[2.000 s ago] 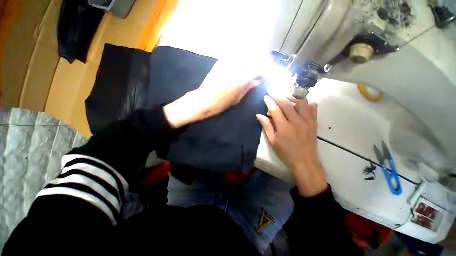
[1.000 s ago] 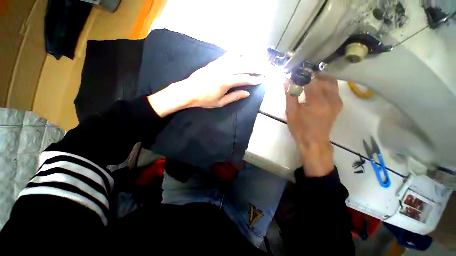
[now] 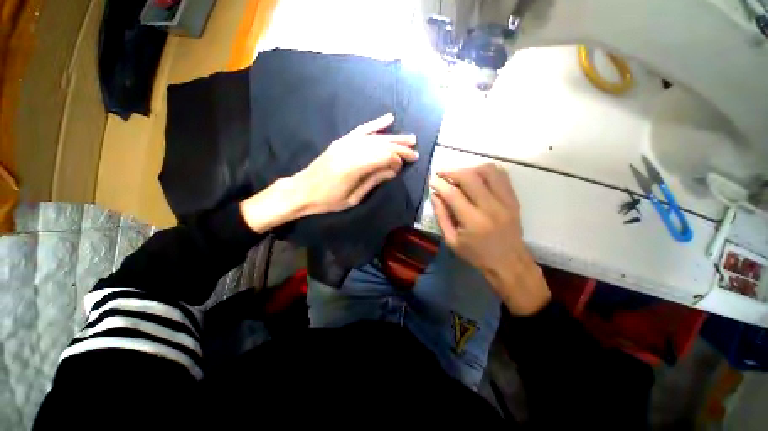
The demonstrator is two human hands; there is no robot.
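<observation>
A dark navy-black garment panel lies on the table left of and under the lit needle area, its near edge hanging over the table edge. The presser foot area is partly lost in the lamp's glare. My left hand lies on the panel, fingers pointing right, with no grip visible. My right hand is at the panel's right edge near the table's front, fingers bent and thumb near the index finger; whether it pinches the cloth edge is unclear.
Blue-handled thread snips lie right, beside small dark bits. A yellow ring lies near the white machine head. A grey box and dark cloth are at upper left on cardboard. A labelled white block is far right.
My right hand has come from beside the needle down to the panel's right edge. My left hand has moved down from the needle area. The panel's seam end now shows by the presser foot. The view has shifted.
</observation>
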